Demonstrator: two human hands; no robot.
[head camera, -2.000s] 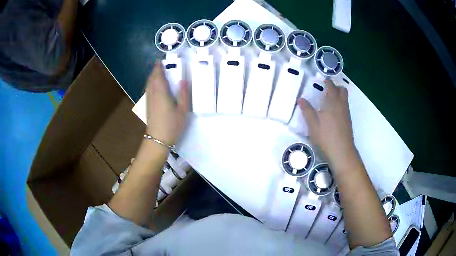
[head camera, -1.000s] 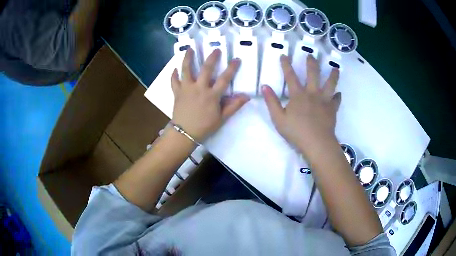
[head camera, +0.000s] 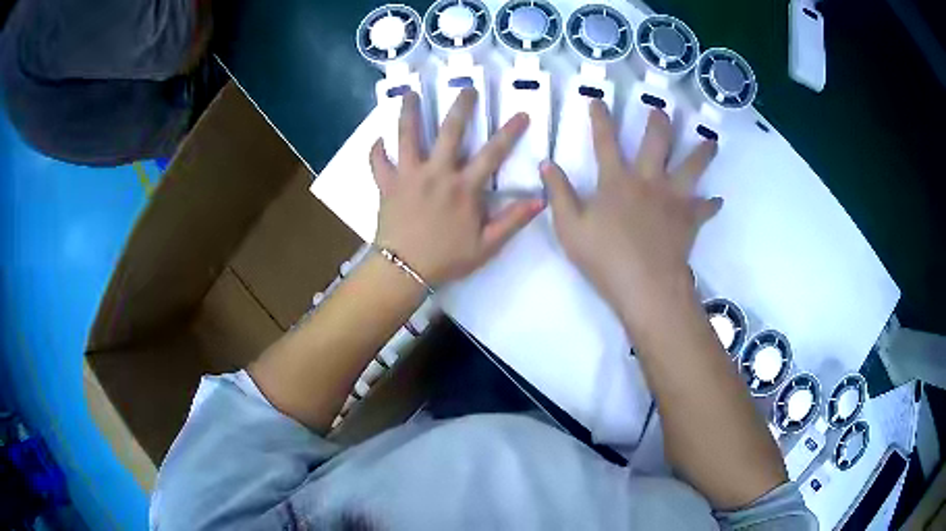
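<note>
Several white handheld fans (head camera: 527, 135) lie side by side in a fanned row on the large white sheet (head camera: 819, 249), round grille heads away from me. My left hand (head camera: 430, 202) lies spread over the handles on the left, fingertips near the dark oval windows. My right hand (head camera: 633, 213) lies spread over the handles on the right. Neither hand grips a fan; the palms hide the lower handles. More fans (head camera: 766, 362) lie at the lower right, partly hidden by my right forearm.
An open cardboard carton (head camera: 156, 311) with packed fans (head camera: 399, 340) is at the left, partly under my left forearm. A dark-screened smartphone (head camera: 873, 493) lies on papers at lower right. One handle-like white piece (head camera: 807, 44) lies on the green surface. Another person (head camera: 104, 78) is at upper left.
Both hands have moved from the row's outer ends inward and now lie spread over the handles. Since the last earlier frame, they have barely moved; the view has shifted slightly.
</note>
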